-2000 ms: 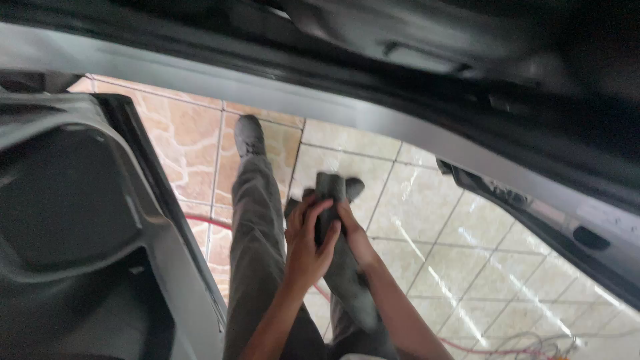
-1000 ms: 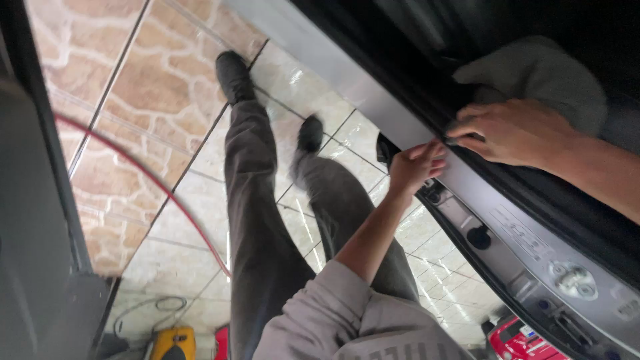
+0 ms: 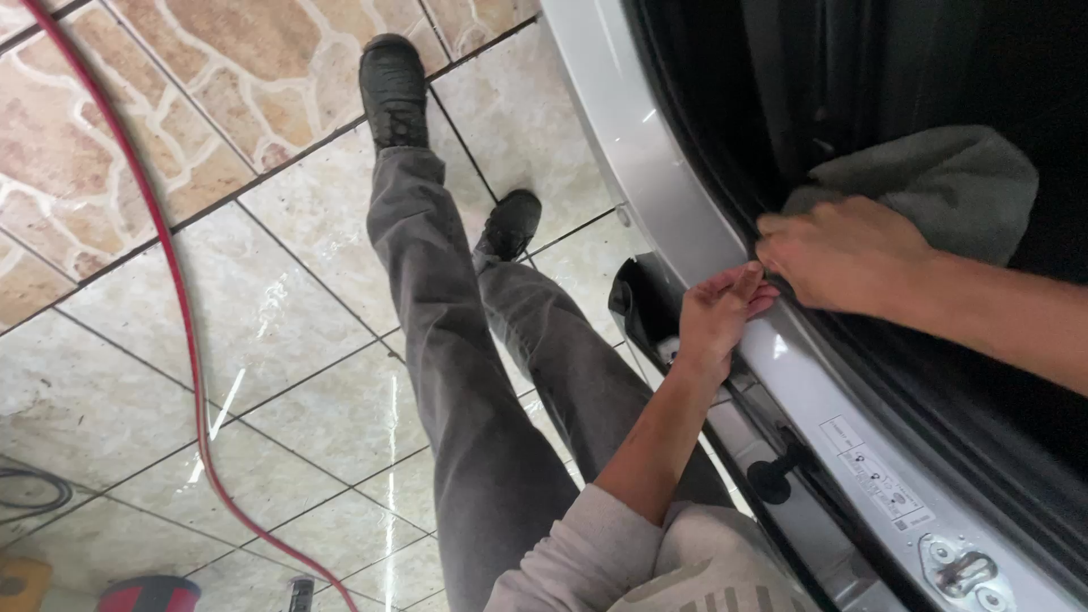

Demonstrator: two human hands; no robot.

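My left hand (image 3: 721, 316) is at the light-coloured car door frame (image 3: 786, 361), its thumb and fingertips pinched together at the edge of the black rubber door seal (image 3: 693, 161). Close above it, my right hand (image 3: 837, 251) is curled with its fingertips against the same seal, and the two hands nearly touch. Whether either hand pinches the seal or something small is hidden by the fingers. A grey cloth (image 3: 952, 183) lies behind my right hand, inside the dark car opening; I cannot tell whether the hand touches it.
A metal door striker (image 3: 960, 574) and a printed label (image 3: 875, 472) are on the frame. A red hose (image 3: 183, 289) curves over the tiled floor (image 3: 314, 255). At the lower left are a red and dark container (image 3: 149, 595), a yellow object (image 3: 24, 582) and a coiled cable (image 3: 34, 491).
Two seconds ago both hands held a dark cloth-like thing over my legs; one second ago they were at the door seal, with the grey cloth inside the car. The view has swung.
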